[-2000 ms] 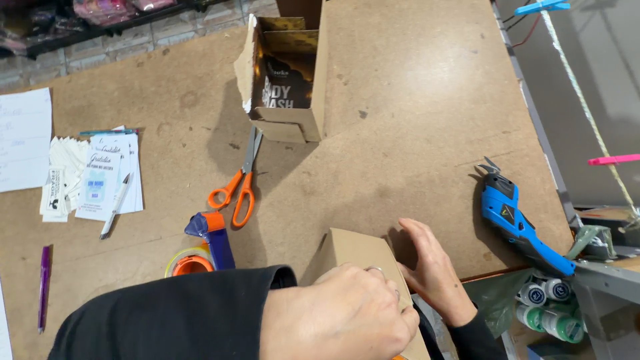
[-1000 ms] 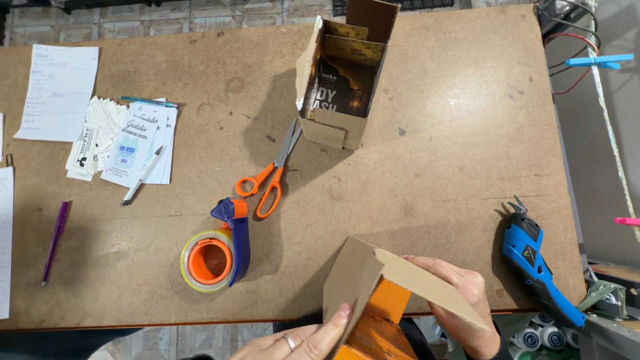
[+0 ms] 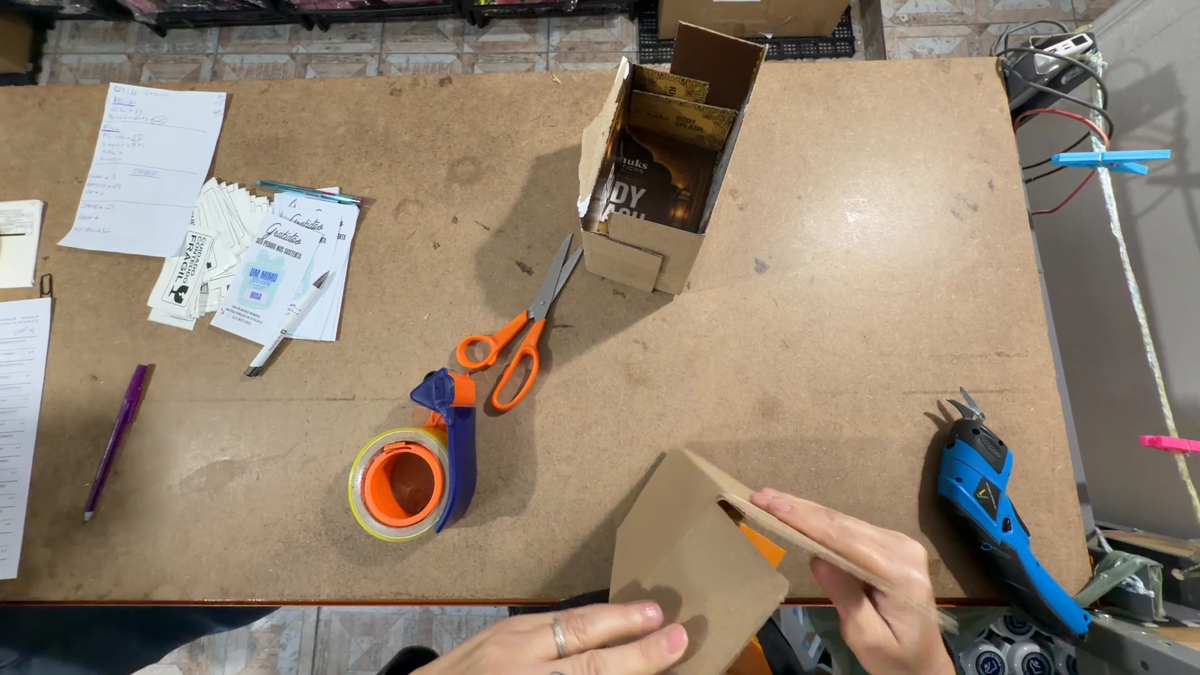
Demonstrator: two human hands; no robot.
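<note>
At the table's near edge stands a cardboard box (image 3: 698, 553) with an orange thing (image 3: 764, 546) partly showing inside. My left hand (image 3: 581, 642), a ring on one finger, rests its fingers on the box's left flap. My right hand (image 3: 867, 572) grips the raised right flap between thumb and fingers. Up and left of the hands lie orange-handled scissors (image 3: 525, 323), their blades slightly apart, and a blue and orange tape dispenser (image 3: 459, 459) with a tape roll. Beyond them a second cardboard box (image 3: 637, 258) stands uncovered, dark printed packages inside.
A blue cordless electric cutter (image 3: 994, 516) lies near the right edge. Printed cards (image 3: 281, 272), paper slips (image 3: 220, 244), a handwritten sheet (image 3: 145, 169), a white pen (image 3: 288, 323) and a purple pen (image 3: 117, 441) lie at left. Cables (image 3: 1055, 117) and a rope (image 3: 1125, 262) are beyond the right edge.
The near box's left flap has come down over the opening, which showed its orange inside a second ago. My left hand now lies on that flap. The view has shifted.
</note>
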